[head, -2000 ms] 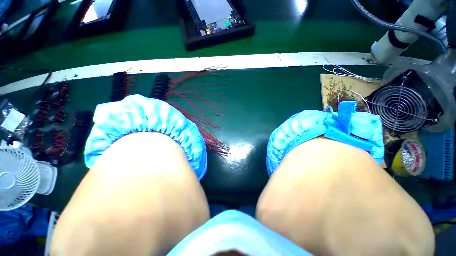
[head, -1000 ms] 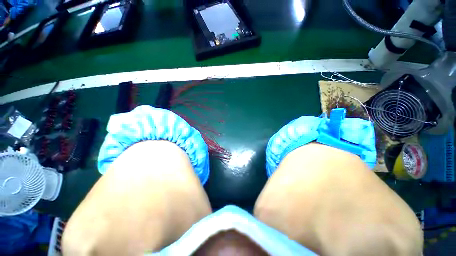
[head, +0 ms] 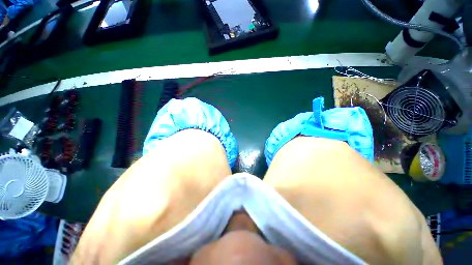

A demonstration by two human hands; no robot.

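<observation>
Two light-blue gathered covers, a left one (head: 192, 119) and a right one (head: 331, 127), end two large skin-toned limbs reaching forward over the bench. No hand or finger of mine can be made out, and I cannot tell whether the hands are inside or behind the covers. Thin red wires (head: 200, 82) fan from a black bar (head: 167, 93) just beyond the left cover, which hides part of them. A tan board (head: 357, 90) with dark burnt specks lies beyond and beside the right cover. No tool or held part is visible.
An open device in a black tray (head: 243, 43) lies beyond the white line (head: 274, 64), with another tray (head: 90, 37) farther left. A longer black bar (head: 123, 127), red-black parts and a white fan (head: 21, 186) stand left. A fume fan (head: 415, 110) and yellow-red reel (head: 427, 161) stand right.
Both covers have moved inward, the left one to the right and the right one to the left. More of the left black bar shows, and more of the red wires is covered.
</observation>
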